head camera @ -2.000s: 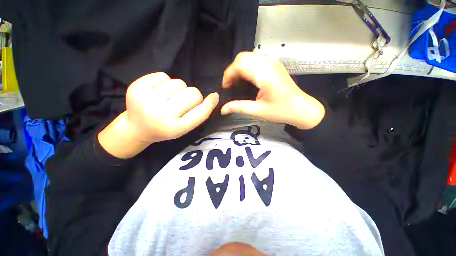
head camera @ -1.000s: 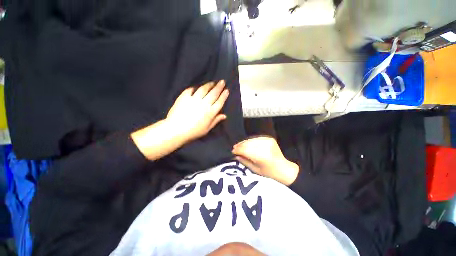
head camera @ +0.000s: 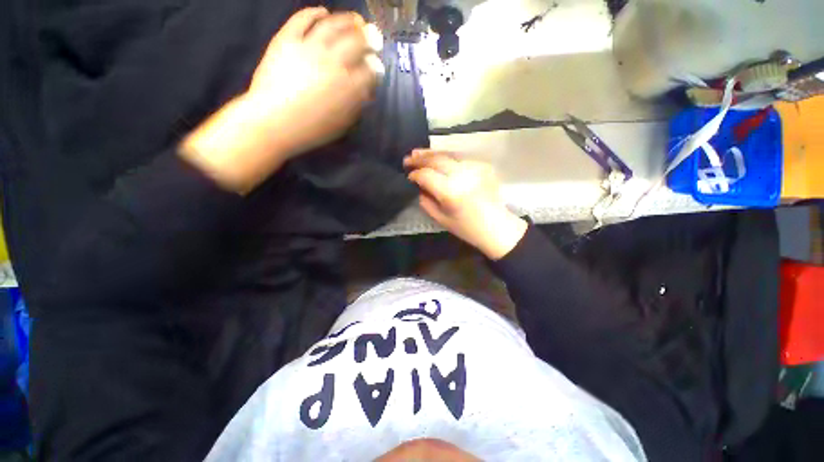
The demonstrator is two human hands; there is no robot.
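Note:
The black fabric (head camera: pixel 163 81) spreads over the left of the machine bed, and its right edge runs up to the presser foot (head camera: pixel 404 56). My left hand (head camera: pixel 312 86) lies on the fabric just left of the foot, fingers bent and slightly blurred; whether it grips cloth is hidden. My right hand (head camera: pixel 456 194) is at the fabric's right edge, nearer my body, with thumb and fingertips closed on the edge. Purplish thread snips (head camera: pixel 598 149) lie on the machine bed (head camera: pixel 533 167) to the right.
The blue tray (head camera: pixel 763 167) holds white and red bits at the right, with white tape (head camera: pixel 700 135) trailing from it. Black knobs (head camera: pixel 447 32) stand beside the foot. The cream machine head (head camera: pixel 714 41) is upper right. A red box (head camera: pixel 802 311) is far right, below table level.
My left hand has moved up the fabric towards the presser foot. My right hand has moved up from near my lap along the fabric's edge, and the lower fabric has moved up with it.

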